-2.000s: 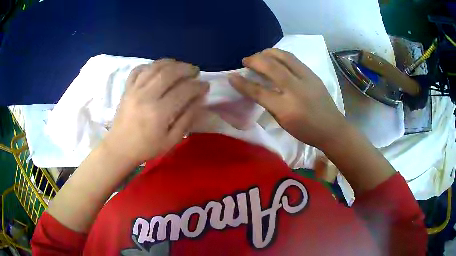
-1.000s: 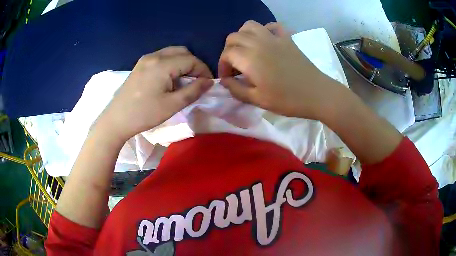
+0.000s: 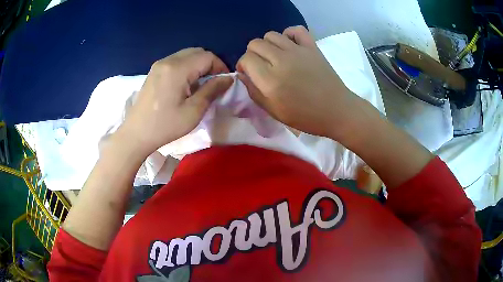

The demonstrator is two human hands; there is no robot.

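Observation:
A white garment (image 3: 105,104) lies bunched along the near edge of the navy padded board (image 3: 138,33), close to my body. My left hand (image 3: 176,99) pinches its top edge between thumb and fingers. My right hand (image 3: 295,82) pinches the same edge just to the right, and the fingertips of both hands almost touch. The pinched edge is raised slightly against the board. The cloth below the hands hangs in folds with pinkish shadows. My right fingertips are partly hidden behind the hand.
A steam iron (image 3: 411,74) with a wooden handle rests at the right, near a stained iron rest (image 3: 469,113). A yellow hose (image 3: 471,47) runs behind it. A yellow wire cart (image 3: 41,206) stands at the lower left. More white cloth (image 3: 474,165) lies at the right.
Two seconds ago my hands were farther apart and blurred over the cloth; they came together and pinched the edge. Since one second ago they have shifted only slightly, still pinching.

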